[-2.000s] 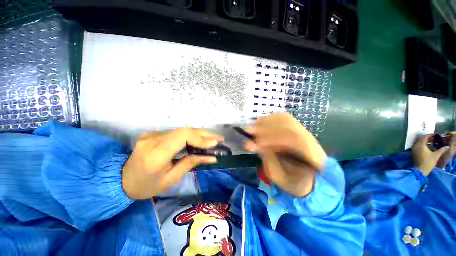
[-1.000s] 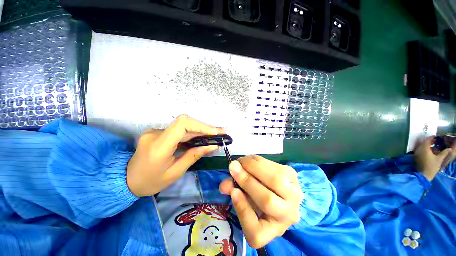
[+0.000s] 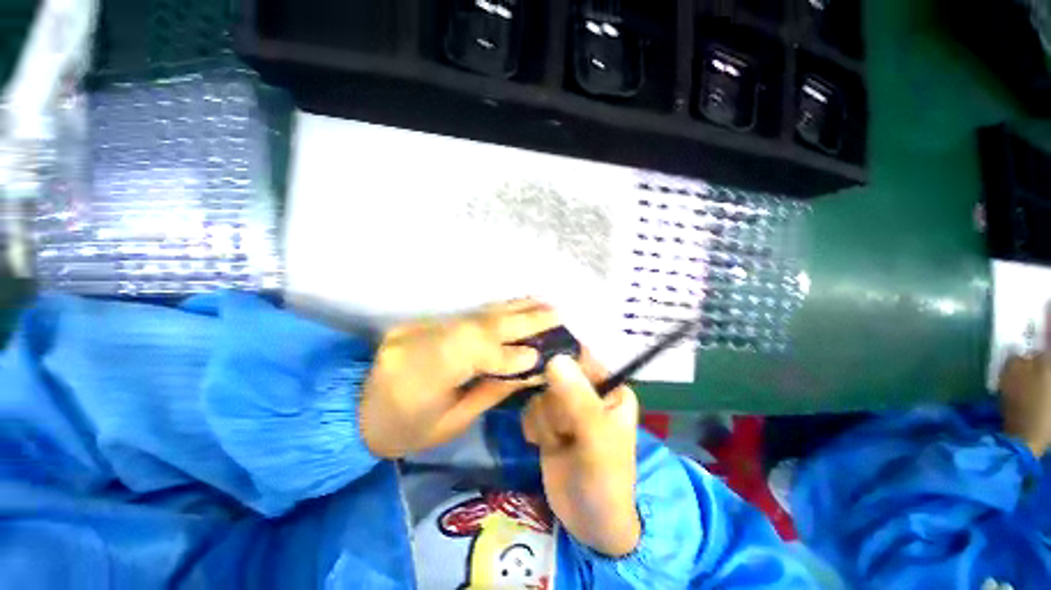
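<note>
My left hand [image 3: 432,386] holds a glossy black housing [image 3: 557,342] between thumb and fingers, in front of the white sheet's near edge. My right hand [image 3: 588,444] is beside it, its thumb or fingertip against the housing. Dark tweezers [image 3: 648,360] stick out of my right hand, tip up and to the right, away from the housing. A pile of tiny grey metal parts [image 3: 553,219] lies mid-sheet. A clear blister tray [image 3: 749,271] with rows of small dark parts lies over the sheet's right end. The image is blurred.
A black foam tray [image 3: 553,110] with black housings in compartments runs along the far side. Clear spare blister trays [image 3: 173,184] and crumpled plastic [image 3: 40,115] lie left. The bench [image 3: 910,277] is green. Another person's blue sleeve [image 3: 922,496] and hand are at the right.
The tweezers' tip was at the housing one second ago; it now points up and right, away from it. My right hand has moved up against the housing. The whole view has shifted.
</note>
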